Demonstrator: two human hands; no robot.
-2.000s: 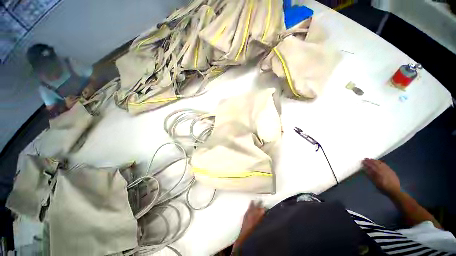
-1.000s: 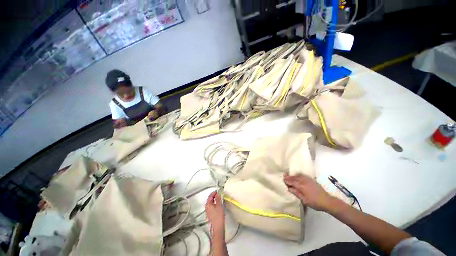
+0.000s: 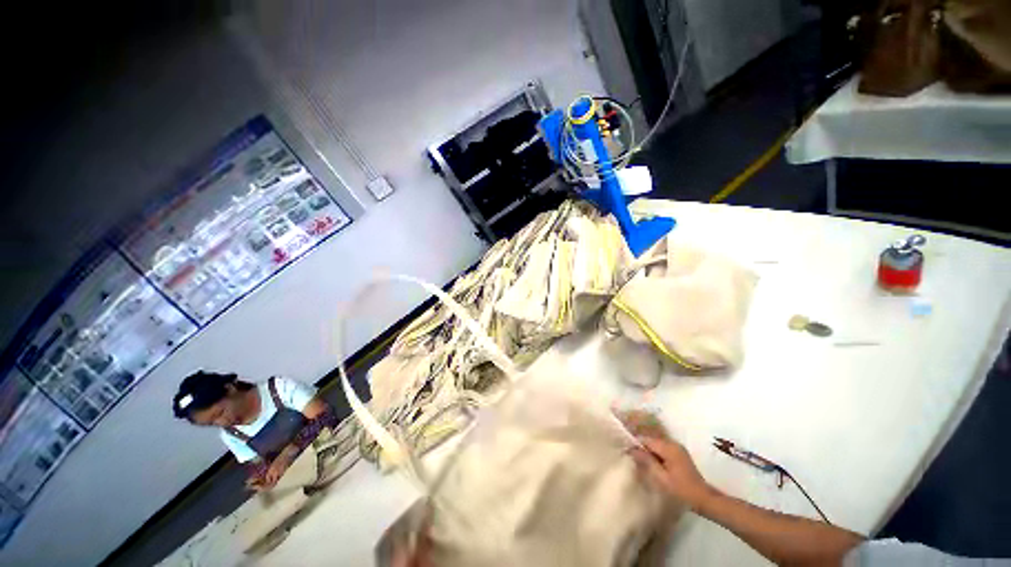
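Note:
A beige bag body [image 3: 543,476] is held up off the white table right in front of me, blurred by motion. Its long pale strap [image 3: 353,332] arcs up above it. My right hand [image 3: 665,460] grips the bag's upper right edge. My left hand [image 3: 410,537] is at the bag's lower left, blurred and partly hidden, with its fingers at the bag. Thread snips [image 3: 745,455] lie on the table to the right on a dark cord.
Stacked beige bags [image 3: 532,282] lie behind, with a single yellow-edged bag [image 3: 704,310] beside them. A blue stand machine [image 3: 621,205] stands behind the heap. A red pot [image 3: 900,268] and small metal piece [image 3: 818,329] lie right. A person [image 3: 255,421] works at the left.
The bag lay flat on the table and is now lifted, its strap swung upward. Both hands have moved with it. The view has turned, showing more of the room.

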